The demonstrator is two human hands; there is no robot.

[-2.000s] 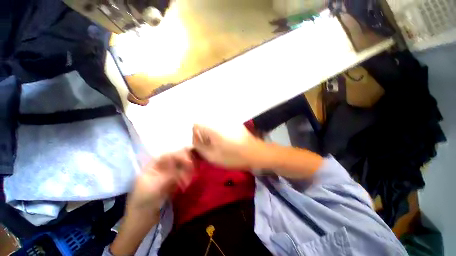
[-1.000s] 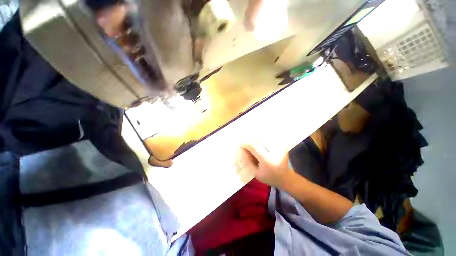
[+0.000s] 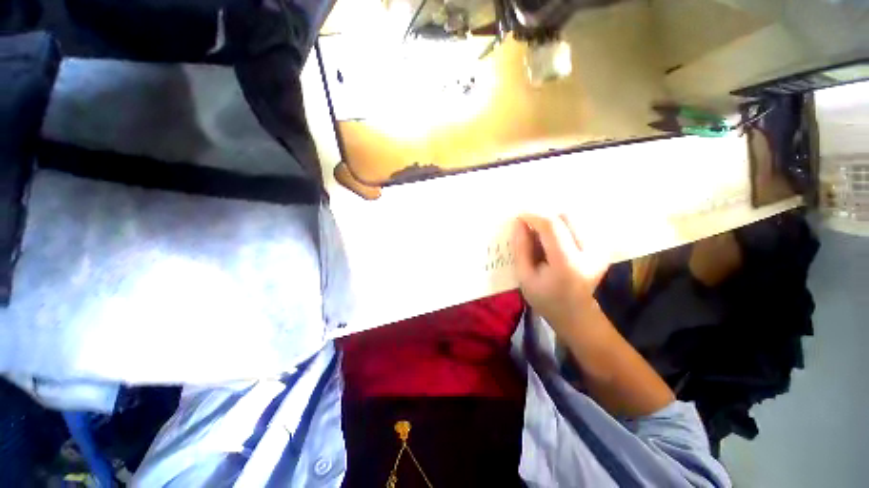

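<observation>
My right hand (image 3: 560, 259) rests on the front part of the pale table, its fingers curled; whether it holds anything small cannot be told. My left hand is not in view; only the left sleeve shows at the lower left. A garment with light blue-grey panels (image 3: 181, 257) and a black band across them lies left of the table, with dark cloth around it. The lower parts of the sewing machine (image 3: 457, 19) show at the top edge, under a bright glare that hides detail.
The yellowish machine bed (image 3: 591, 114) lies behind the pale table strip (image 3: 429, 229). Green-handled snips (image 3: 703, 121) lie at its right. Black cloth pieces (image 3: 724, 315) hang at the right, below the table. A white basket (image 3: 843, 186) is at the right edge, and blue plastic (image 3: 88, 443) shows at the lower left.
The view has turned and tilted down, so the machine head has mostly left the top. The left hand, near the right hand two seconds ago, is out of view. The right hand stays at the table front.
</observation>
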